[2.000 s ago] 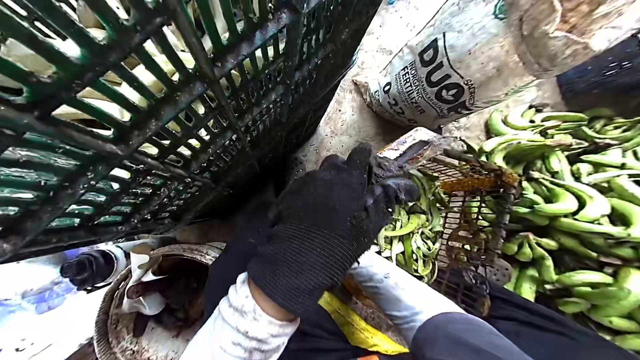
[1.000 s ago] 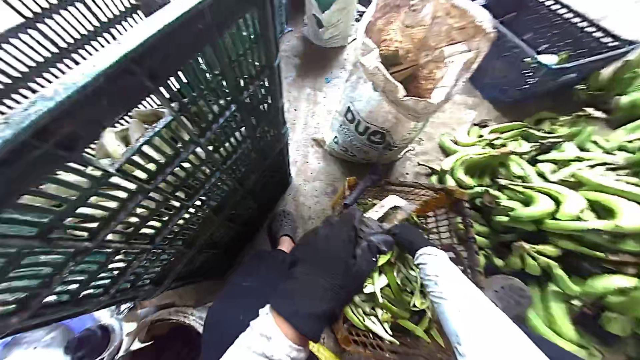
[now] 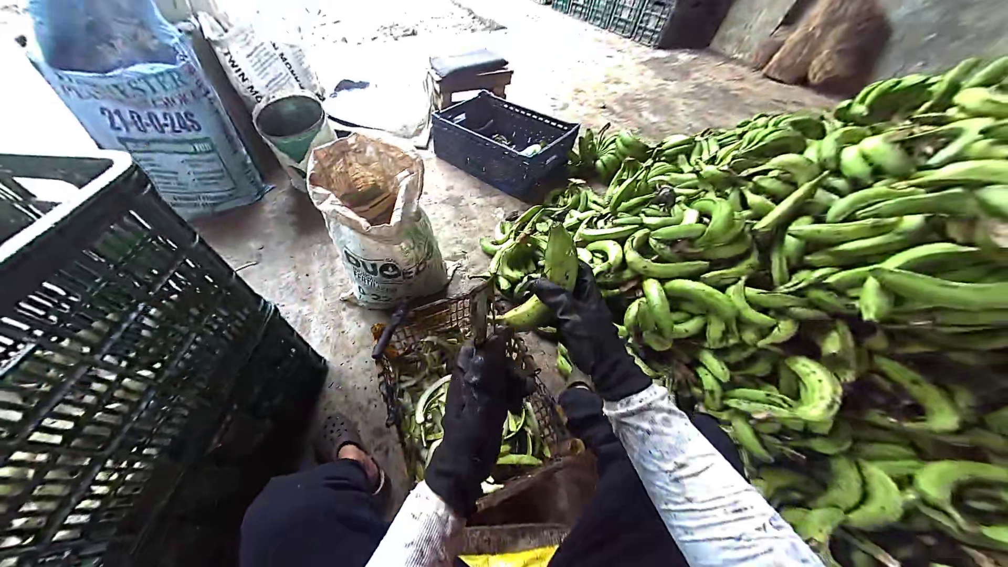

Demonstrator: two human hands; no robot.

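My left hand [image 3: 480,409], in a black knit glove, is closed around a knife [image 3: 480,315] whose blade points up. To its right my right hand [image 3: 591,339], gloved alike, grips green plantains [image 3: 561,256]; one stands upright and another points left toward the blade. Below my hands is a worn mesh crate [image 3: 386,386] holding green peels [image 3: 429,394]. A large pile of green plantains [image 3: 709,291] lies just beyond my right hand.
Stacked dark green crates [image 3: 157,339] rise at the left. Ahead stand an open white sack [image 3: 378,252], a bucket [image 3: 291,126], a blue-white sack [image 3: 157,134], a dark blue crate [image 3: 504,150] and a small stool [image 3: 470,71]. My shoe [image 3: 339,437] is beside the mesh crate.
The view has swung up and to the right. My right hand now holds plantains up beside the pile; one second ago it was low over the mesh crate.
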